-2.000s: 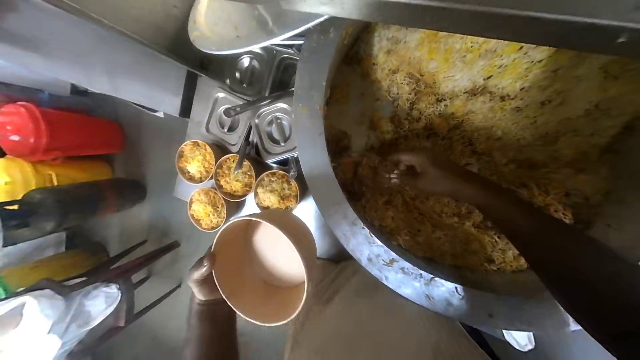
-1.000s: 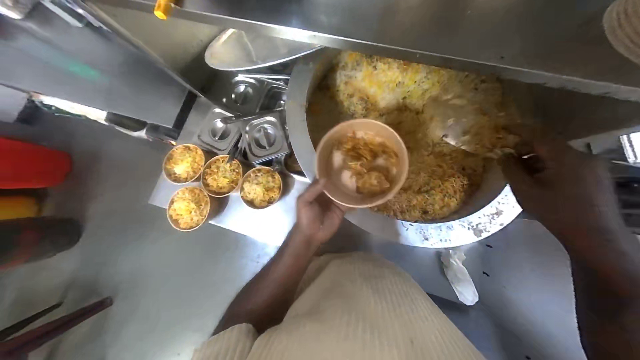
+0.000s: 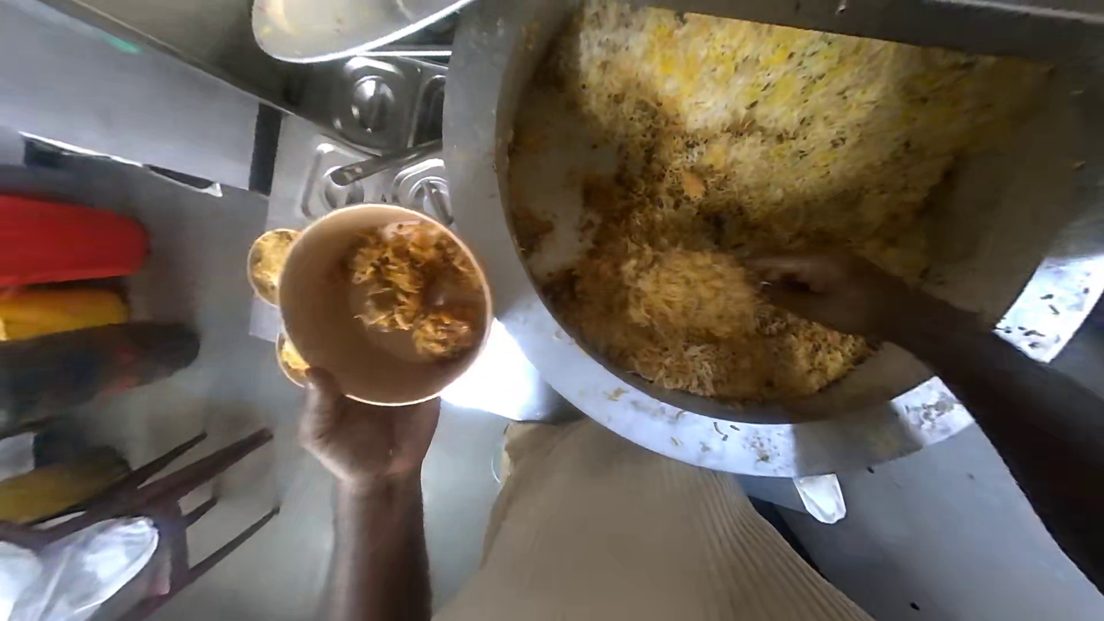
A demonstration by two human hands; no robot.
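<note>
My left hand [image 3: 371,435] holds a round brown paper tub [image 3: 384,379] from below, its mouth facing me. Some orange-brown rice and chunks [image 3: 414,293] lie inside, with much of the inner wall bare. To the right stands a very large metal pot [image 3: 483,216] of spiced rice, white and yellow at the top, browner near me. My right hand [image 3: 802,289] is down in the pot, fingers curled at the edge of a paler mound of rice [image 3: 690,289]; whether it grips a tool there is hidden. Smaller filled tubs [image 3: 272,263] show partly behind the held one.
Lidded steel containers [image 3: 371,95] and a handle [image 3: 388,164] lie left of the pot, below a pale oval dish [image 3: 345,26]. A metal ledge crosses above the pot. At the far left are a red container [image 3: 69,241], a yellow one [image 3: 60,312] and a dark-legged stand [image 3: 172,483].
The held tub, empty two seconds ago, now contains food. Since one second ago it has moved left, off the pot, and now covers some filled tubs. My right hand has gone down into the rice.
</note>
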